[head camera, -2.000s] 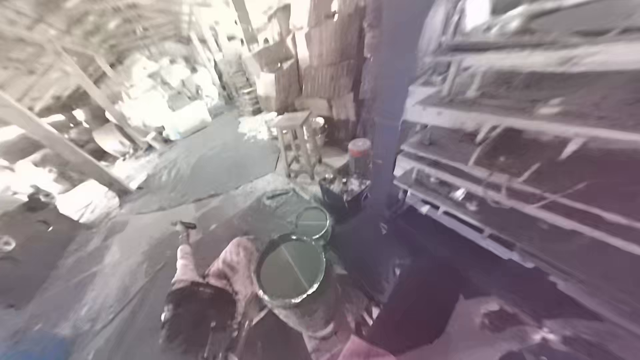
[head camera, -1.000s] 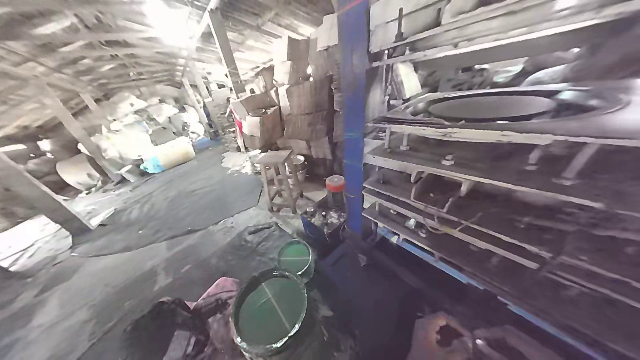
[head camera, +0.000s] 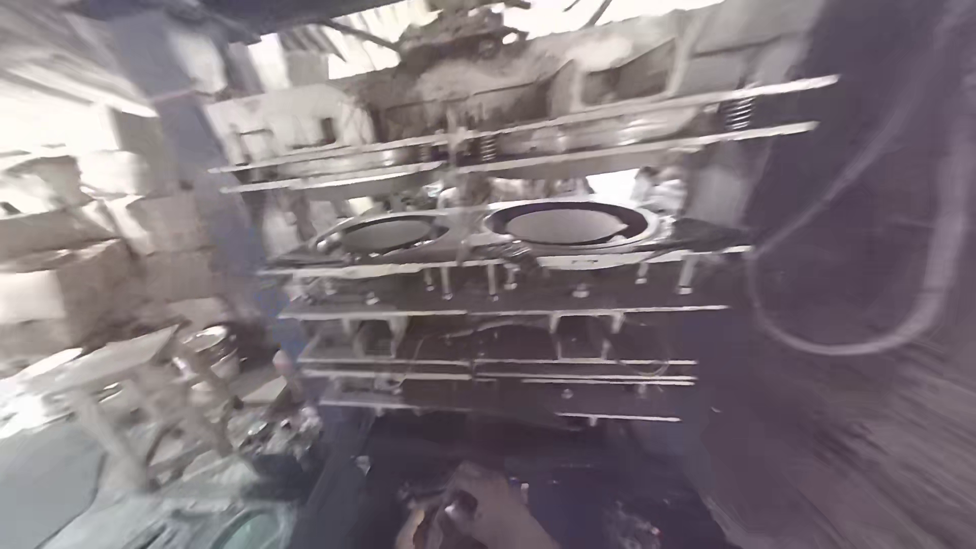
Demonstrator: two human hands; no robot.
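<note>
In the head view my right hand [head camera: 488,507] is low at the centre, blurred, its fingers curled around a small dark, shiny, knob-like thing [head camera: 460,505]; what it belongs to is unclear. My left hand is out of view. Beyond the hand stands a press-like metal machine with stacked plates. Its middle plate [head camera: 473,263] carries two round dark-rimmed mould rings, a left one [head camera: 389,232] and a right one [head camera: 568,223]. Above them an upper pair of plates [head camera: 526,145] bears coil springs [head camera: 738,113].
A blue post [head camera: 206,168] rises left of the machine. At the left are a wooden stool [head camera: 114,362], cardboard boxes [head camera: 84,282] and a metal pot [head camera: 210,339]. A container of green liquid [head camera: 252,530] is at the lower left edge. A pale hose [head camera: 846,347] loops at the right.
The view has swung right, toward the machine. The larger green bucket seen earlier has left view. My right hand now shows clearly at the bottom centre.
</note>
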